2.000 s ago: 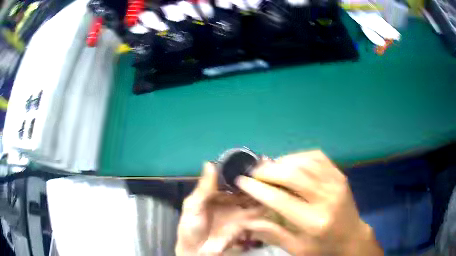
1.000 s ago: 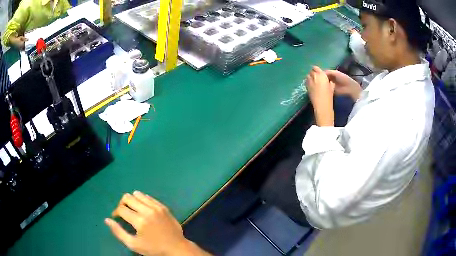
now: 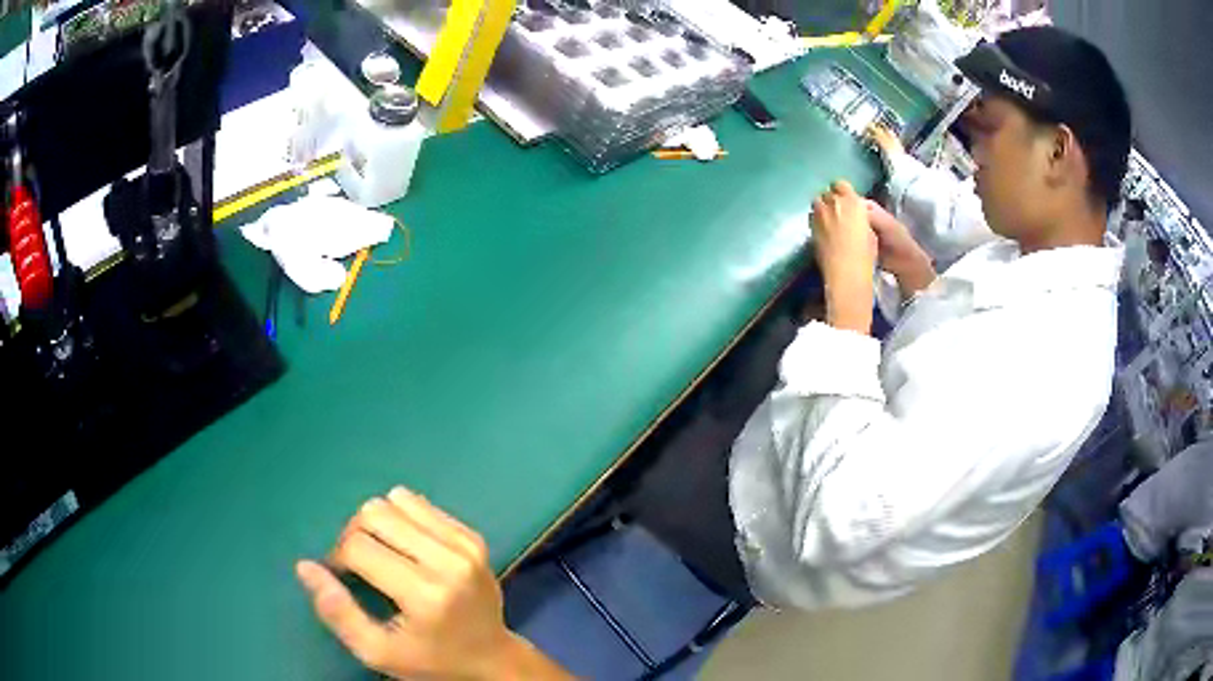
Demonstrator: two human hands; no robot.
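My right hand [image 3: 419,585] is low in the view, over the green bench mat [image 3: 439,399] near its front edge. Its back faces up, its fingers are loosely bent and its thumb is apart from them, with no object visible in it. My left hand is out of the picture. The black clamping jig [image 3: 160,359] is cut off at the left, with a toggle clamp [image 3: 29,246] that has a red ribbed grip and a pale label [image 3: 40,526] on its front edge. No round unit is visible in my hand.
A person in white [image 3: 931,412] sits at right, hands over the bench edge. White wipes [image 3: 313,240], an orange stick [image 3: 349,286], a blue pen [image 3: 271,306], a white bottle [image 3: 382,153], a yellow post [image 3: 466,60] and stacked clear trays [image 3: 619,87] stand or lie behind.
The two hands holding a round dark unit left the view as the camera swung right. Since one second ago, my right hand shows little change in pose.
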